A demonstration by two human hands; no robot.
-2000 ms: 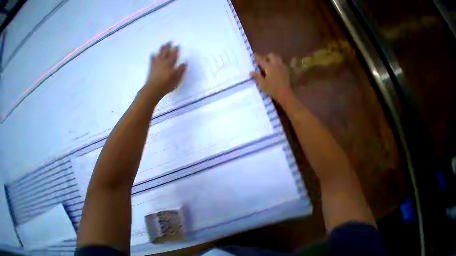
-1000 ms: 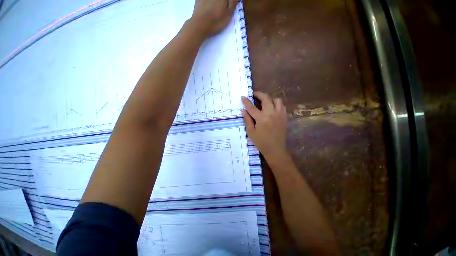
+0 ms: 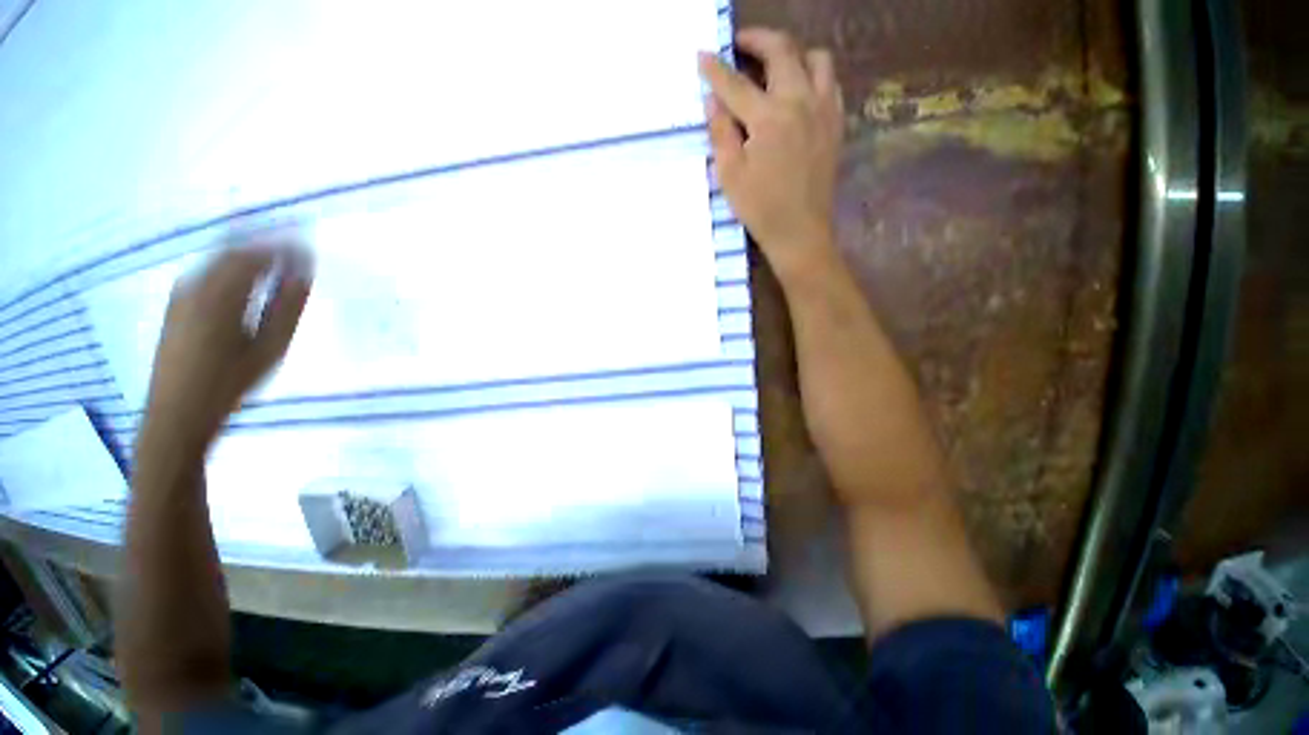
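My right hand (image 3: 775, 137) rests at the fabric's right edge, thumb on the striped border and fingers bent down beside it. My left hand (image 3: 237, 309) is blurred over the left part of a white paper pattern (image 3: 531, 273); its fingers are curled, and whether it holds anything cannot be told. The striped fabric (image 3: 732, 309) shows along the right edge and in bands between the papers. A small open box of speckled pins (image 3: 366, 524) sits on the lower pattern piece near the table's front edge. A large pattern sheet (image 3: 431, 79) lies beyond.
The brown tabletop (image 3: 962, 316) lies right of the fabric, with a long metal rail (image 3: 1148, 302) across it. A white machine with blue parts (image 3: 1192, 696) is beyond the rail at lower right. A small loose paper (image 3: 65, 460) lies at the left. My body is against the front edge.
My left hand has moved from the far right corner of the large sheet back to the left, nearer me. My right hand stays at the fabric edge. The pin box is back in view.
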